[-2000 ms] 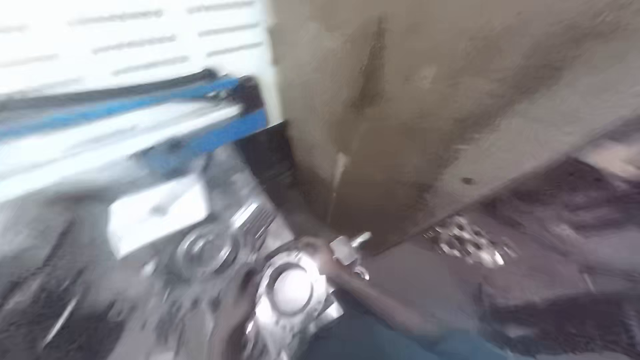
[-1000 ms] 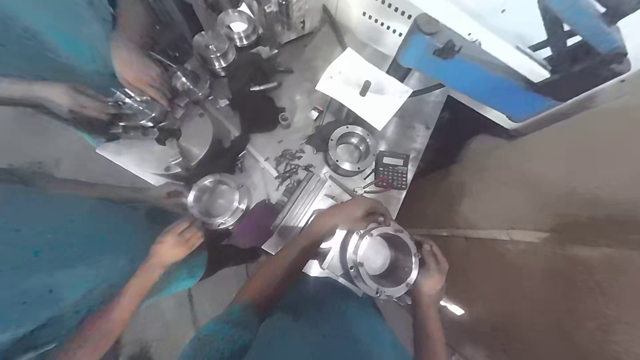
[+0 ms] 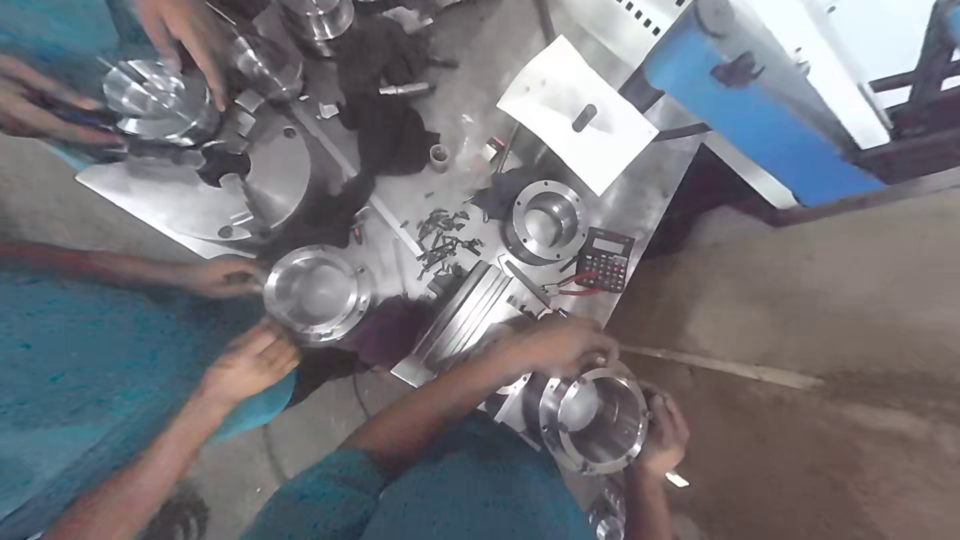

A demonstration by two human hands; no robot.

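A hollow flanged metal cylinder [image 3: 637,442] with bolt holes in its rim is at the lower right, its open end facing up. My right hand [image 3: 666,431] grips its right side, fingers near the rim. My left hand [image 3: 574,345] lies at its upper edge, fingers bent down at the flange; whether they press on it or hold something small is hidden. Beside my left forearm is a grooved metal block [image 3: 469,315], perhaps part of a vise. Above my left hand lie red-handled pliers [image 3: 577,285] and a calculator [image 3: 604,259]. A second flanged cylinder [image 3: 551,221] stands just left of the calculator.
Small dark screws or clips [image 3: 446,240] lie heaped on the metal table [image 3: 649,195], near a white sheet [image 3: 577,112]. At left a co-worker's hands hold another flanged ring [image 3: 315,292]; further co-worker hands touch a metal part [image 3: 161,101] above a large disc [image 3: 277,172]. A blue machine [image 3: 765,105] stands upper right.
The view has swung far from two seconds ago. Since one second ago, my left hand has stayed at the cylinder's upper edge and my right hand at its right side.
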